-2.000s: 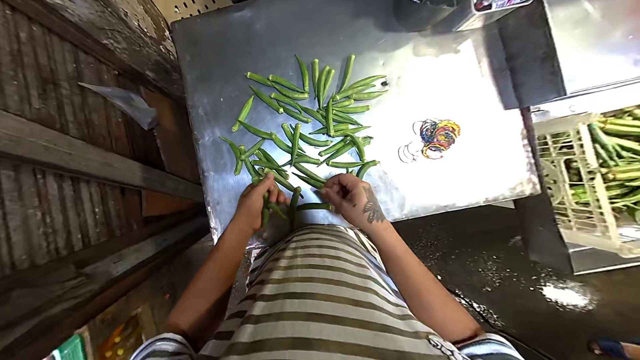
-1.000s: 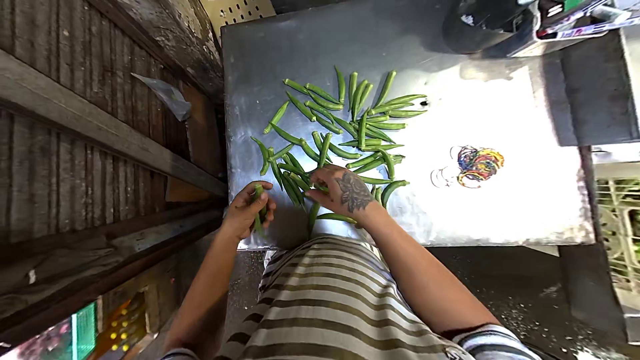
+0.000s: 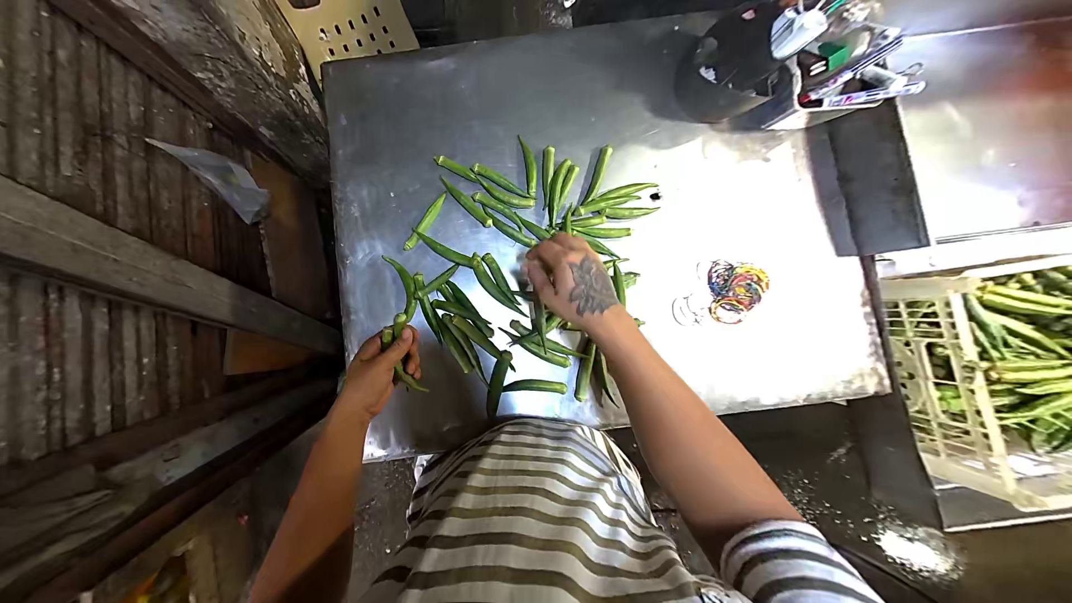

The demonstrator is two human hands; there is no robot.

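Observation:
Many green okra pods (image 3: pixel 456 247) lie loosely spread over a metal tabletop (image 3: pixel 469 92). At the table's left front, my left hand (image 3: pixel 387 362) is closed around a few okra pods (image 3: pixel 400 322), which stick out above and below the fingers. My right hand (image 3: pixel 563 272), palm down, reaches into the middle of the spread; its fingertips are bent down among the pods, and whether they grip one is hidden. To the right of the pods lies a small heap of coloured rubber bands (image 3: pixel 737 289).
Dark and white containers with pens (image 3: pixel 863 75) stand at the back right. A plastic crate (image 3: pixel 997 419) of green vegetables (image 3: pixel 1030 335) is right of the table. A perforated plastic crate (image 3: pixel 360 33) sits behind the table; a wooden beam (image 3: pixel 167 268) runs along the left.
My left hand has moved left, away from the pods near the front edge. Since one second ago, my right hand has reached farther back over the spread. The view has shifted.

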